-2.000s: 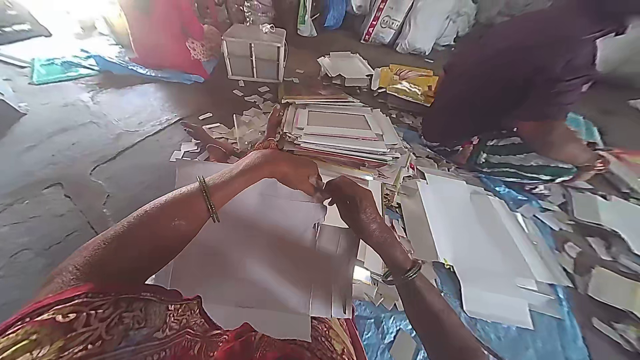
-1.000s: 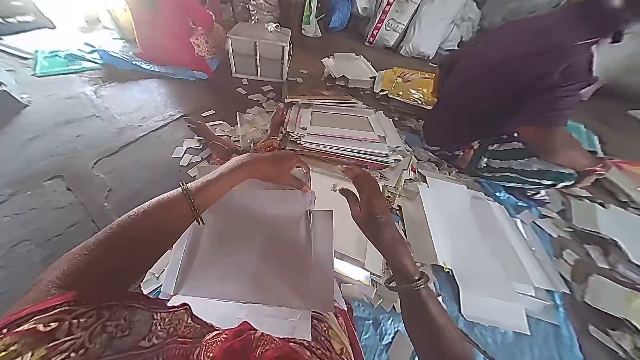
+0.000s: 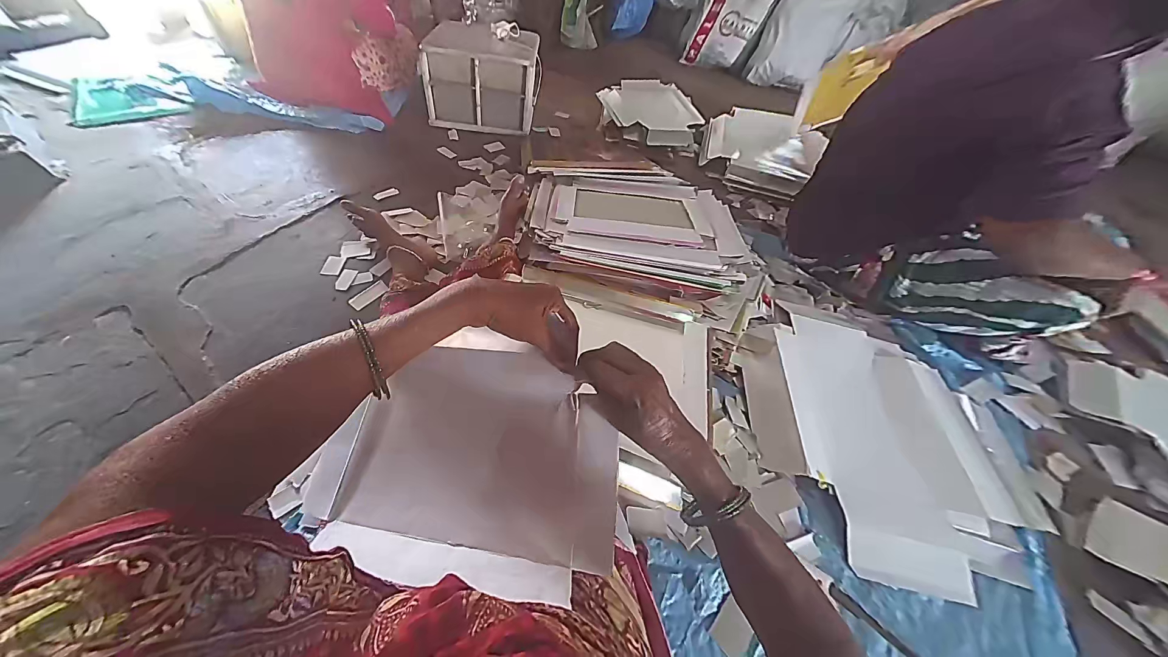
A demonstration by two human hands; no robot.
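Note:
On my lap lies a creased white paperboard sheet (image 3: 465, 447) with a narrow flap along its right side. My left hand (image 3: 534, 319) grips its far right corner, thumb and fingers closed. Touching the same corner is my right hand (image 3: 634, 392), its fingertips pinched close to the left ones; whether it grips the board or a small piece of it is hidden. Beyond my hands stands a stack of flattened, printed paperboard pieces (image 3: 630, 219). Under the right forearm, another pale board (image 3: 648, 356) lies flat.
Long white boards (image 3: 876, 438) lie on a blue plastic sheet (image 3: 1031, 584) at right. Small paper scraps (image 3: 365, 265) litter the stone floor. A co-worker in dark clothing (image 3: 967, 119) bends at the upper right. A metal-framed box (image 3: 479, 78) and white sacks (image 3: 803, 41) stand farther back.
My hands were apart one second ago and are now together at the sheet's far right corner. The co-worker at right has leaned farther towards the middle.

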